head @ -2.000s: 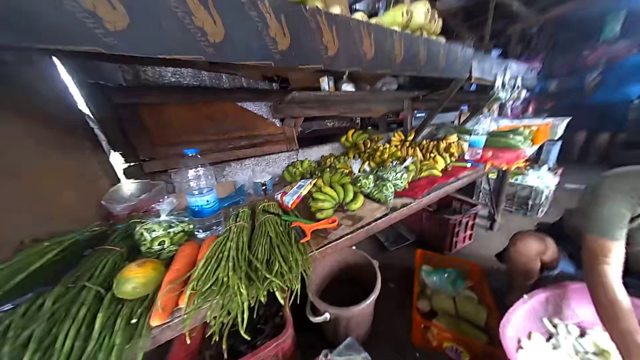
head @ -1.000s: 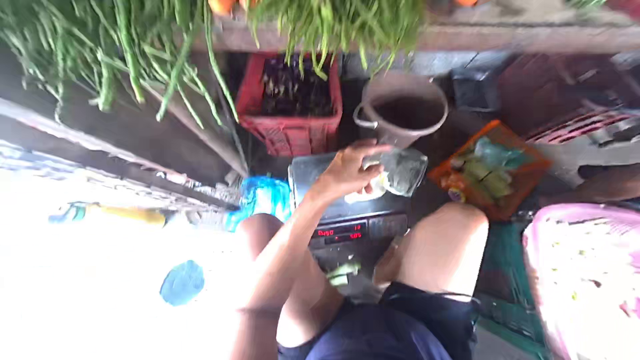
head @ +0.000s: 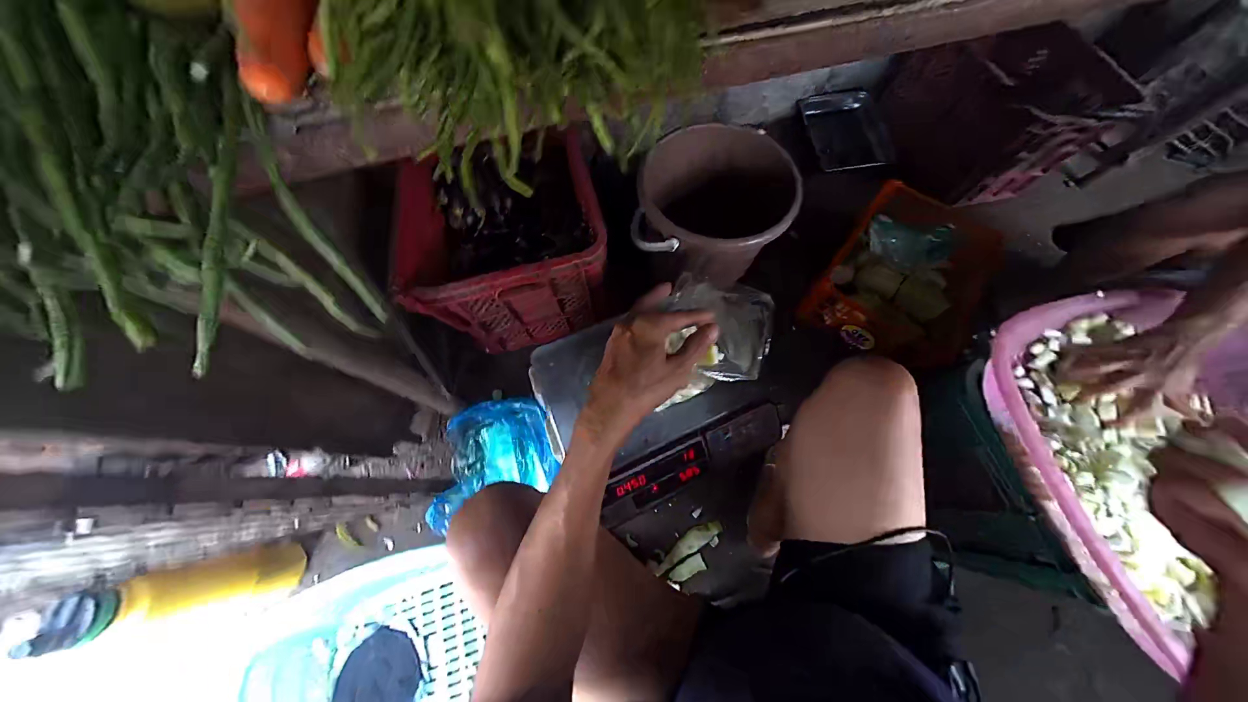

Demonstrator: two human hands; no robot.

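My left hand [head: 648,356] reaches over the metal pan [head: 570,366] of a digital scale [head: 692,453] with a lit red display. Its fingers are curved around pale chopped vegetable pieces [head: 687,392] at the mouth of a clear plastic bag [head: 746,327]. Whether the fingers grip the pieces or only touch them cannot be told. The bag lies at the pan's right side, partly hidden by the hand. My right hand is out of view. At the right, another person's hands work at a pink basin [head: 1014,390] of chopped pale vegetable [head: 1111,468].
Beyond the scale stand a red crate [head: 497,292] of dark produce, a brown bucket [head: 721,185] and an orange crate [head: 902,283]. Green beans [head: 517,68] hang over the shelf edge. A blue plastic bag [head: 502,444] and a light-blue basket [head: 444,614] are at the left.
The view has tilted down strongly from the vegetable stall to the scale. Since one second ago, my left hand has stayed by the clear bag. The other person's hands now show over the pink basin.
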